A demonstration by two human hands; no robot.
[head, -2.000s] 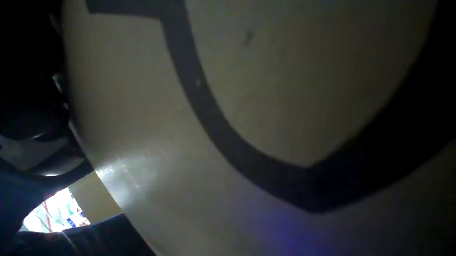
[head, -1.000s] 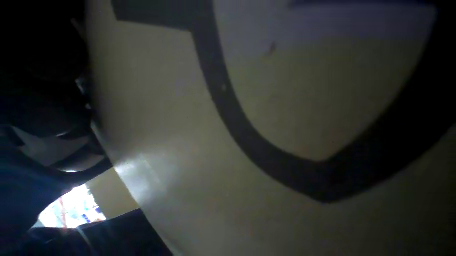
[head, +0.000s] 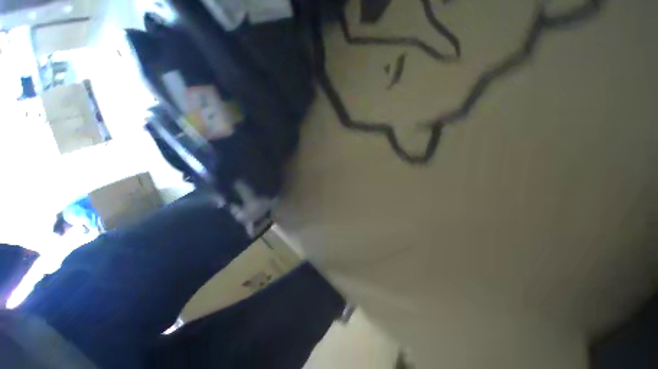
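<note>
A white T-shirt (head: 447, 216) with a thin black line drawing fills the right and middle of the view, very close. A dark jacket (head: 267, 94) with a zip edge and a pale, colourful patch lies along its left side. Dark cloth, perhaps sleeves or trouser legs (head: 137, 267), crosses the lower left. A brown carton (head: 242, 281) with dark print shows between two dark cloth parts. Neither of my hands can be made out, and nothing is seen held.
At the left, a brown carton (head: 126, 200) stands beside a bright blue item (head: 83, 214). Another carton or board (head: 72, 119) is farther up in an overexposed background. A blurred dark shape with a bright edge lies at the far left.
The view has shifted and brightened. The shirt's drawing now shows smaller and higher, and the jacket, cartons and bright background have come into view at the left.
</note>
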